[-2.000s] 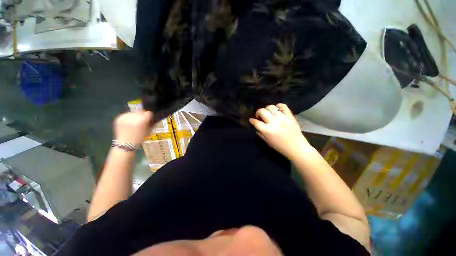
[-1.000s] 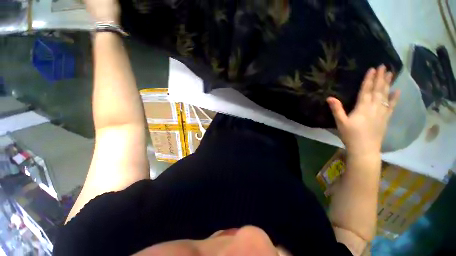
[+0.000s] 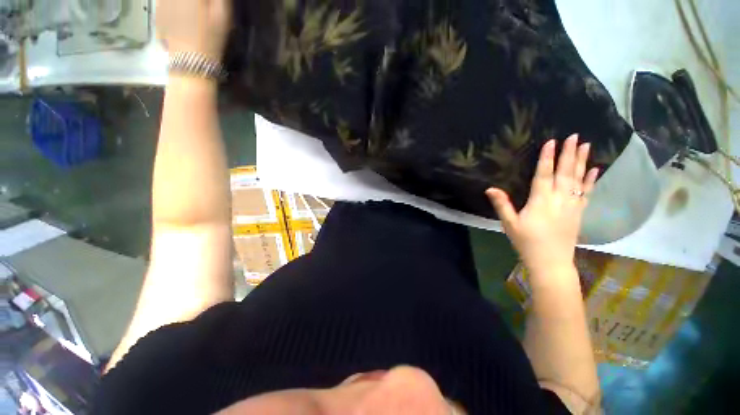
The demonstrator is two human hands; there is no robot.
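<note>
A black garment (image 3: 438, 89) with a tan-gold leaf print lies spread over the pale padded pressing board (image 3: 629, 203), whose rounded end shows at the right. My right hand (image 3: 552, 194) rests flat on the garment near its right front edge, fingers spread. My left hand (image 3: 193, 32) is at the garment's left edge at the top of the picture, blurred and partly cut off; its fingers and any grip are unclear. The steam iron (image 3: 669, 117) lies on the table to the right of the garment, not touched by my hands.
Beige hoses (image 3: 706, 40) run along the right of the white table (image 3: 690, 235). Taped cardboard boxes (image 3: 641, 312) stand below, with another taped box (image 3: 258, 235) and a white hanger under the front edge. A blue basket (image 3: 65, 132) is at the left, below a sewing machine table (image 3: 97, 69).
Since the first frame, the garment is spread wider over the board. My left hand has moved up and forward; my right hand has moved right and opened flat on the cloth.
</note>
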